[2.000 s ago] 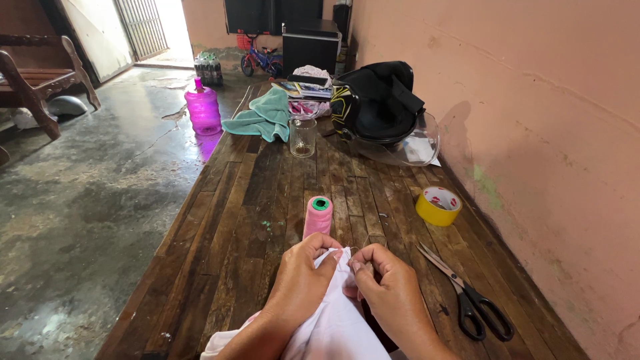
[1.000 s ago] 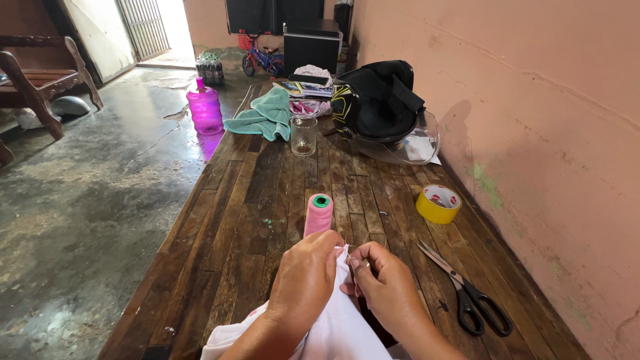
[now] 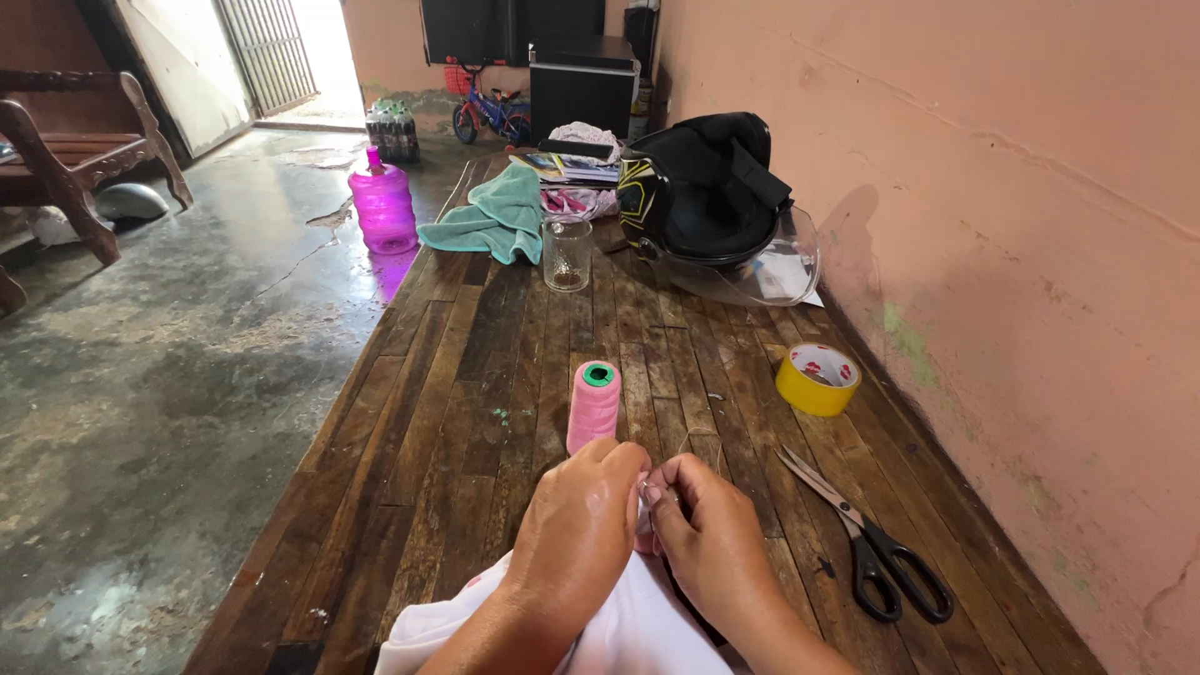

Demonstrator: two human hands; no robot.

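White fabric [image 3: 623, 623] lies at the near end of the wooden table, bunched up between my hands. My left hand [image 3: 577, 520] grips its upper edge, the back of the hand hiding most of the fingers. Close against it, my right hand [image 3: 708, 525] has thumb and forefinger pinched at the fabric's edge on something small and shiny, too small to tell. A thin loop of thread [image 3: 701, 433] shows just above the right hand. A cone of pink thread [image 3: 594, 408] stands upright right beyond my left hand. Black-handled scissors [image 3: 867, 539] lie partly spread at the right.
Yellow tape [image 3: 817, 380] sits on the wooden table [image 3: 450, 412] near the wall. Farther back are a glass jar [image 3: 567, 255], a teal towel [image 3: 497, 214], books [image 3: 572, 169] and a black helmet [image 3: 703, 197] with a clear visor. A purple water bottle [image 3: 382, 206] stands beyond the table's left edge.
My left hand has turned over more, its back now covering the fabric's top edge that showed between the hands two seconds ago. The scissors, tape and thread cone have not moved.
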